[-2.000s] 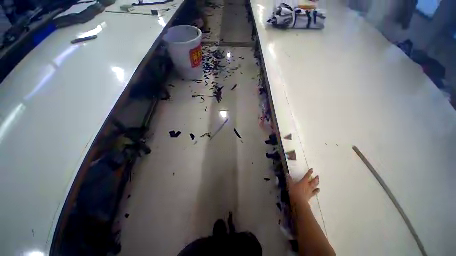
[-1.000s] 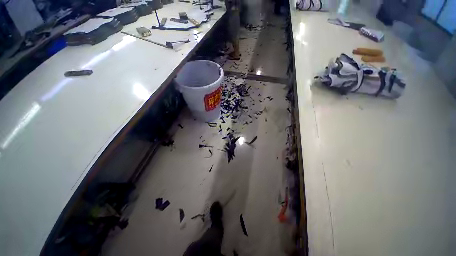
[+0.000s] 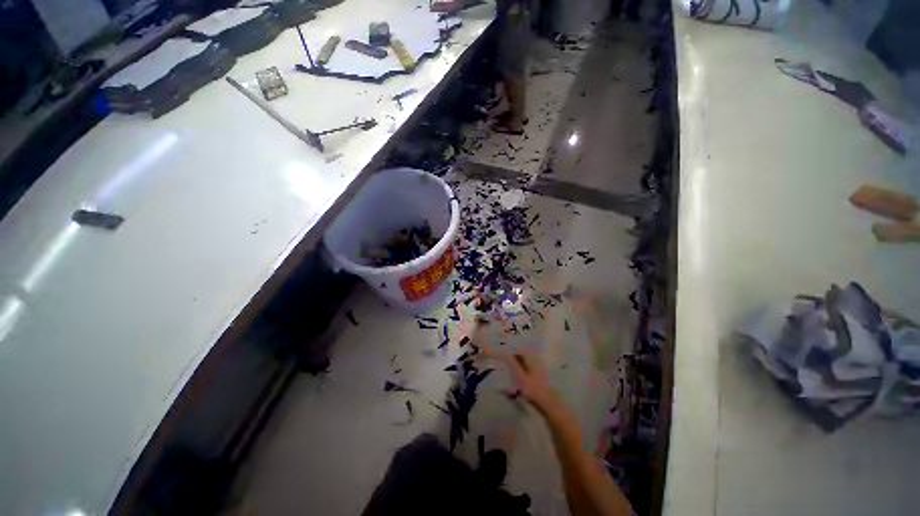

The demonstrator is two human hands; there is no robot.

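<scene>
A white bucket point(image 3: 395, 227) with a red-orange label stands on the aisle floor beside the left table, with dark scraps inside. Many dark fabric offcuts point(image 3: 494, 247) lie on the floor to its right and below it. My right hand point(image 3: 525, 375) is over the aisle, right of and below the bucket; it is blurred, its fingers look apart, and I see nothing held in it. My left hand is out of the picture.
The left cutting table point(image 3: 166, 237) holds a small dark block point(image 3: 98, 219), a T-shaped tool point(image 3: 343, 129) and stacked panels point(image 3: 166, 62). The right table point(image 3: 696, 333) holds a crumpled bundle point(image 3: 842, 353) and orange blocks point(image 3: 884, 202). A person's leg point(image 3: 512, 86) shows up the aisle.
I have moved forward along the aisle; the bucket, scraps and bundle are nearer. My right hand rested on the right table two seconds ago, was out of view, and now is over the aisle.
</scene>
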